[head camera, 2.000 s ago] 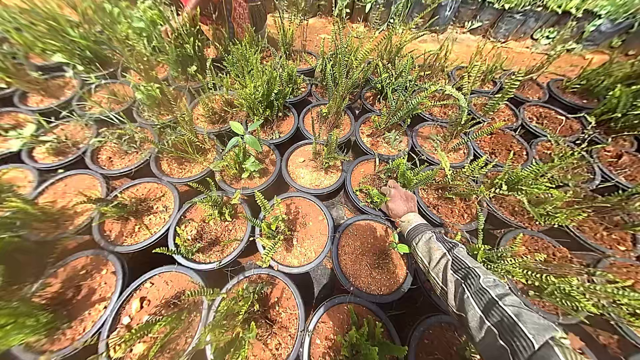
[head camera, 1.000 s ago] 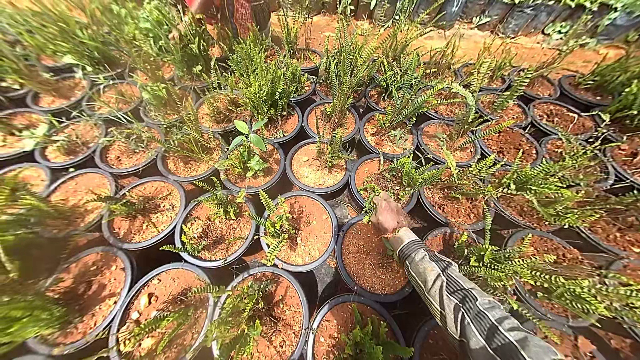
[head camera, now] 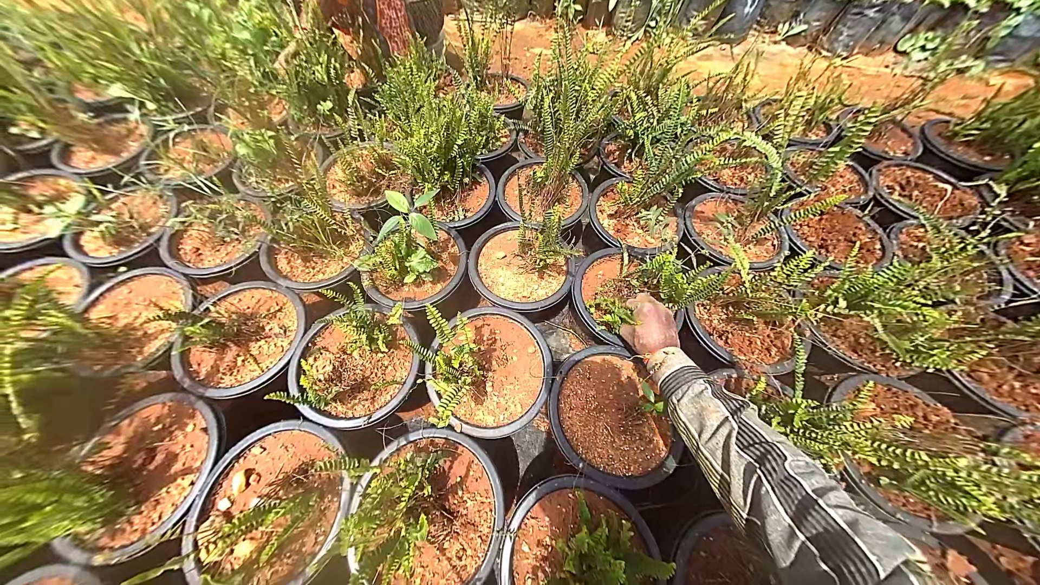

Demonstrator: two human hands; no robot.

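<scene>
My right hand (head camera: 650,327), in a grey striped sleeve, is at the near right rim of a black plastic pot (head camera: 587,302) of reddish soil. Its fingers are bent down by small green leaves (head camera: 611,312) in that pot; whether they grip them cannot be made out. Just below the wrist stands a pot of reddish-brown soil (head camera: 613,414) with a small green sprig (head camera: 652,400) at its right side. Fern fronds (head camera: 686,280) arch just above the hand. My left hand is out of view.
Rows of black pots with ferns surround the hand. A broad-leaved seedling (head camera: 408,219) grows in a pot to the left. Behind lies a strip of bare reddish ground (head camera: 780,65), with dark planting bags (head camera: 861,28) beyond. Part of a person (head camera: 394,24) shows at the top.
My right hand has shifted only slightly about the same pot, nearer its right rim than one second ago. The view has moved a little.
</scene>
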